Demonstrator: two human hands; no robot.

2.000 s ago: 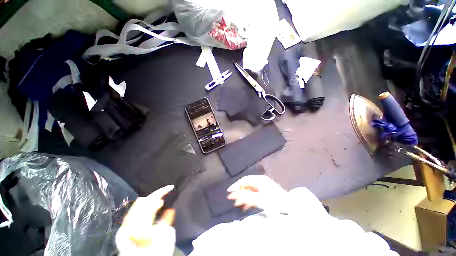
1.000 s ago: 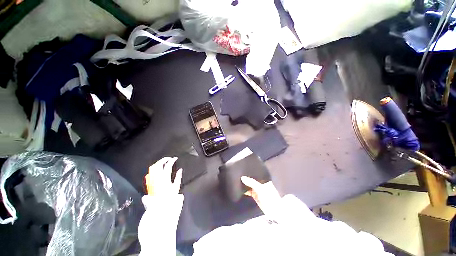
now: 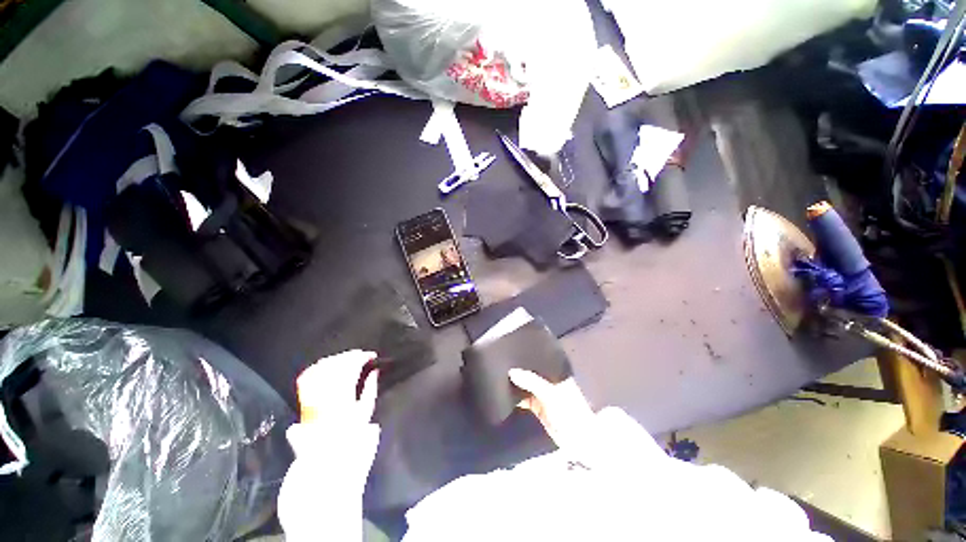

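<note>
My right hand (image 3: 542, 400) holds a dark cut piece (image 3: 506, 373) with the thumb on top; a pale strip shows at its upper edge. The piece partly covers a flat dark rectangle (image 3: 577, 300) on the dark table. My left hand (image 3: 337, 387) is at the lower left edge of another dark piece (image 3: 403, 344), finger and thumb close together. Whether they grip it is unclear. A lit smartphone (image 3: 437, 267) lies just above, between the pieces.
Shears (image 3: 546, 191) and a bundle with white paper (image 3: 646, 196) lie behind. An iron (image 3: 789, 270) is at right. A clear plastic bag (image 3: 170, 423) is at near left, dark bundles (image 3: 212, 238) beyond it. White straps (image 3: 286, 90) and a red-printed bag (image 3: 455, 53) are at the back.
Since the earliest frame, my right hand has taken hold of a dark piece and my left hand has moved forward to the left piece. Over the last second, my left hand has shifted slightly down and left.
</note>
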